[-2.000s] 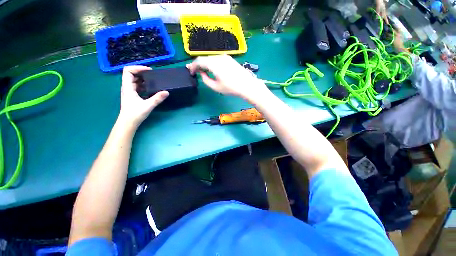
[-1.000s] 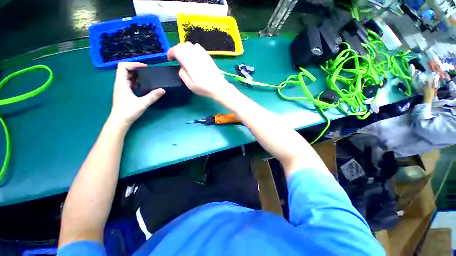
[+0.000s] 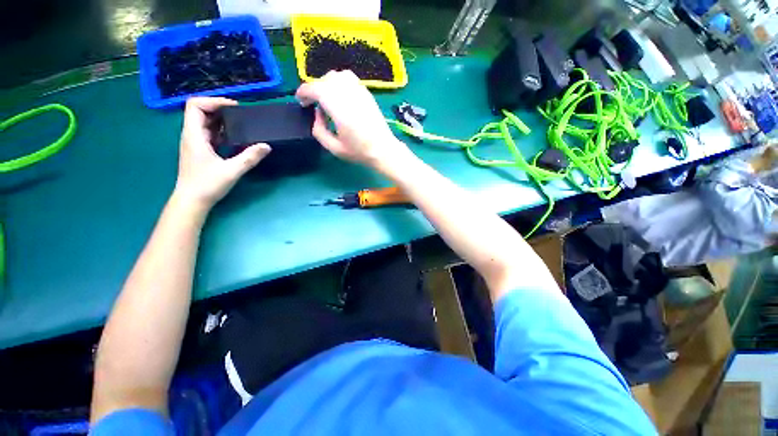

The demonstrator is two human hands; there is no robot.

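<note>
A black box-shaped housing (image 3: 269, 128) is held low over the green bench, in front of the blue and yellow trays. My left hand (image 3: 207, 153) grips its left end, with the thumb along the near side. My right hand (image 3: 345, 115) is at its right end, fingers bent at the top corner; what the fingertips touch is hidden. An orange electric screwdriver (image 3: 384, 197) lies on the bench with its bit pointing left, partly covered by my right forearm.
Behind are a blue tray (image 3: 147, 64) of black parts, a yellow tray (image 3: 399, 51) of dark grains and a white tray (image 3: 299, 8). Green cables (image 3: 589, 128) and black housings (image 3: 516, 77) lie right. Another person's grey sleeve (image 3: 717, 213) is at right. Cartons (image 3: 448, 311) stand below the bench.
The view has shifted, so the bench things sit further left. My right hand moved over the housing's right end and stays there. The other person's hand at right has moved.
</note>
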